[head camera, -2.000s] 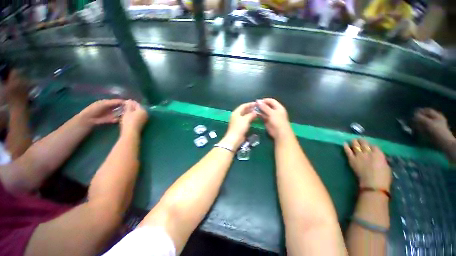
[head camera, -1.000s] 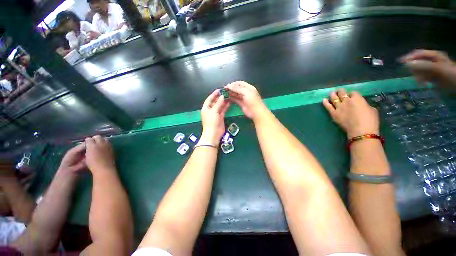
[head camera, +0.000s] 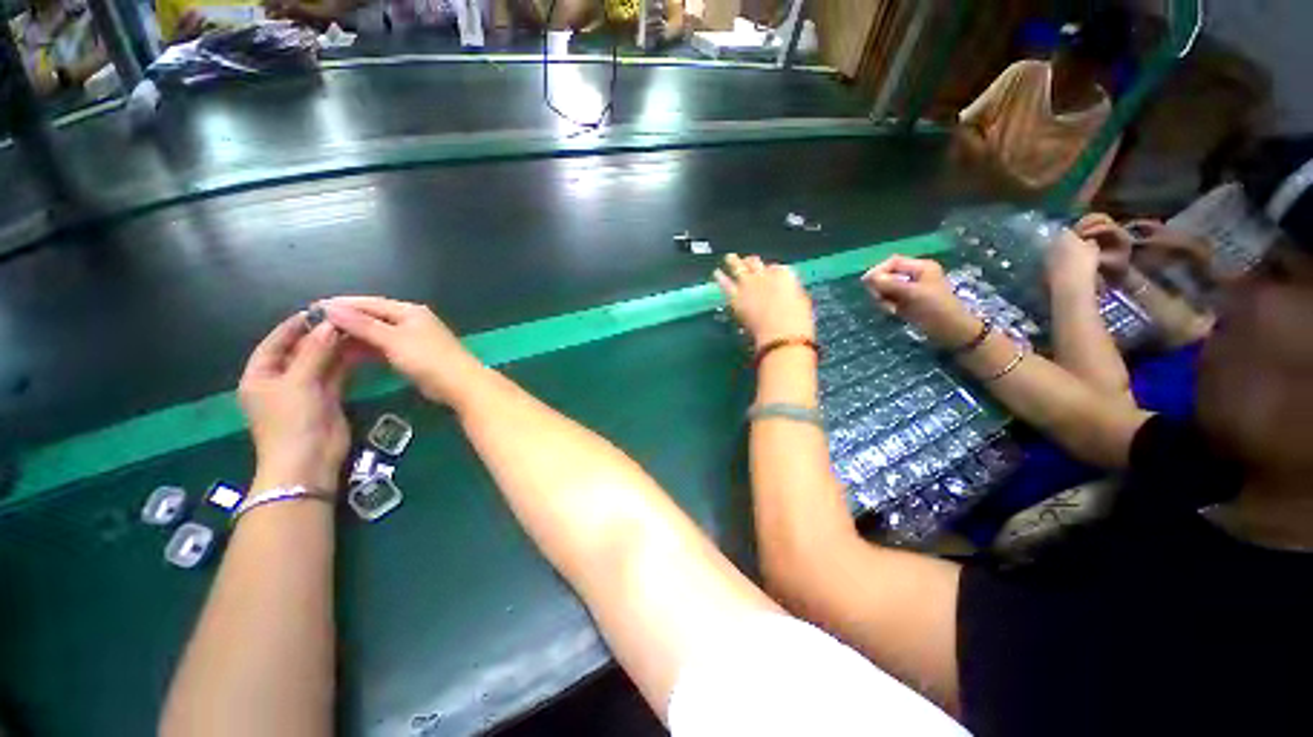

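My left hand (head camera: 298, 399) and my right hand (head camera: 399, 340) meet at the fingertips above the bench's near side of the green strip. Between the fingertips they hold a small dark piece (head camera: 317, 314), mostly covered by the fingers. Right of my left wrist lie two clear square frames, one (head camera: 389, 433) above the other (head camera: 375, 497), with a small white insert (head camera: 366, 468) between them. Left of my wrist lie two whitish housing covers (head camera: 164, 505) (head camera: 189, 544) and a small white piece (head camera: 225, 497) with a dark edge.
A bright green edge strip (head camera: 555, 333) divides the bench (head camera: 533, 410) from the dark conveyor belt (head camera: 475, 216). Small units (head camera: 694, 243) lie on the belt. At right, a neighbour's ringed hand (head camera: 768, 301) rests by a clear blister tray (head camera: 900, 410). More people sit beyond.
The view has swung right, so my hands and the loose parts now appear farther left. The right neighbour and more of the blister tray have come into view. My hands still meet at the small piece.
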